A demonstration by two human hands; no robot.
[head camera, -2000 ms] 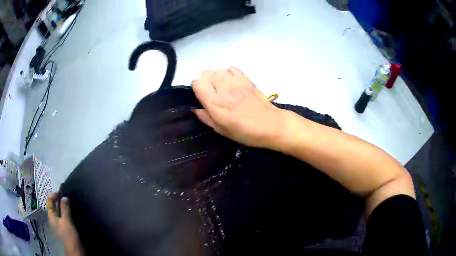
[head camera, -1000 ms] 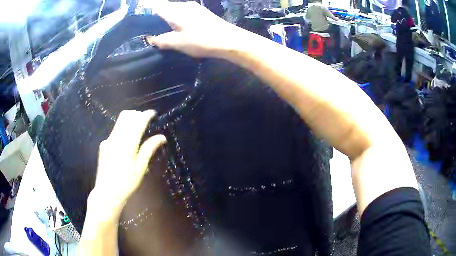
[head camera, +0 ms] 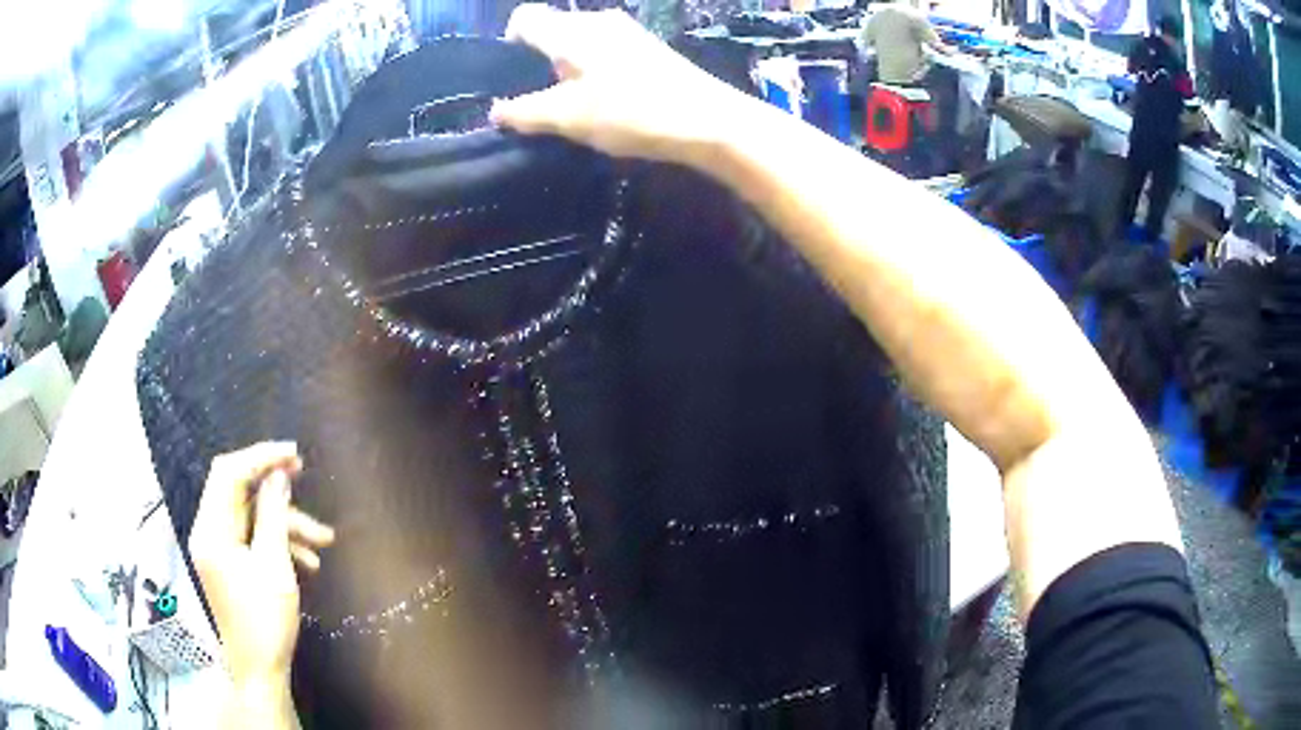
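Note:
The black textured jacket (head camera: pixel 713 385) hangs upright in front of me, front side facing me. Speckled trim rings its round neckline (head camera: pixel 478 347), runs down the front placket (head camera: pixel 535 499) and shows in short bands on the fronts. My right hand (head camera: pixel 585 93) grips the jacket at the top back of the neck; the hanger hook is not visible. My left hand (head camera: pixel 264 549) is in front of the jacket's left side, fingers loosely curled and apart, holding nothing.
A white table edge shows at the left with a blue object (head camera: pixel 80 667) and a white perforated basket (head camera: pixel 174 645). Dark garments (head camera: pixel 1241 342) are heaped at the right. Beyond are a red stool (head camera: pixel 895 117), a person in a light top (head camera: pixel 899 46) and another in dark clothes (head camera: pixel 1153 121).
The jacket has gone from lying on the table to being held upright. My left hand has come off the front below the neckline and moved left and down. My right hand keeps hold at the neck.

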